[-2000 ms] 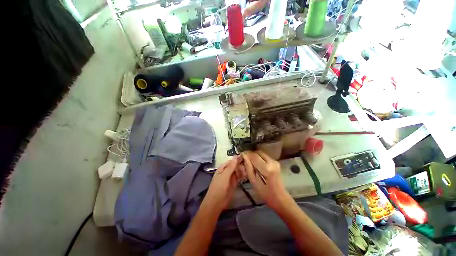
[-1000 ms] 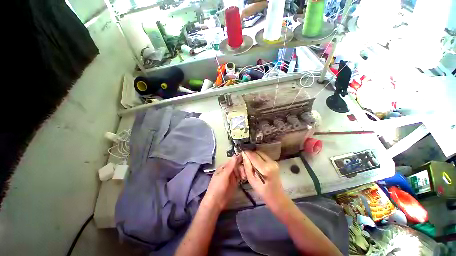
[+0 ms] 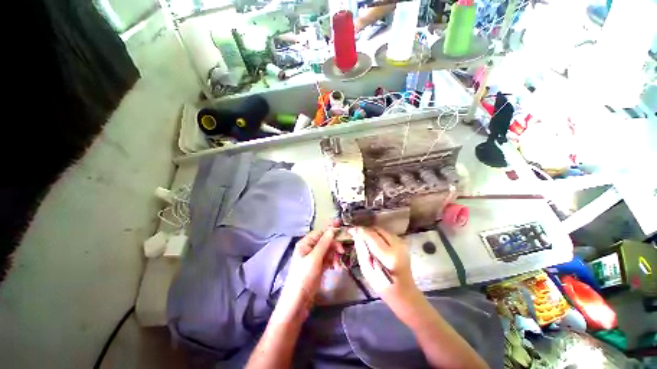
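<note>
The dirty beige-brown overlock machine stands on the whitish table. My left hand and my right hand are close together at its left front, below the needle area. The fingertips of my left hand are pinched together; what is between them is too small to tell. My right hand holds a thin dark tool like tweezers that lies across the palm. Grey-blue cloth is heaped left of the machine, and more cloth lies over the lap. The machine's front parts are partly hidden by my hands.
Red, white and green thread cones stand behind the machine. Black cones lie at the back left. A red spool, a black stand and a tool recess are to the right. Dark cloth hangs upper left.
My hands have moved slightly down and apart from the needle area. My right hand has opened somewhat and turned, and the view has shifted slightly.
</note>
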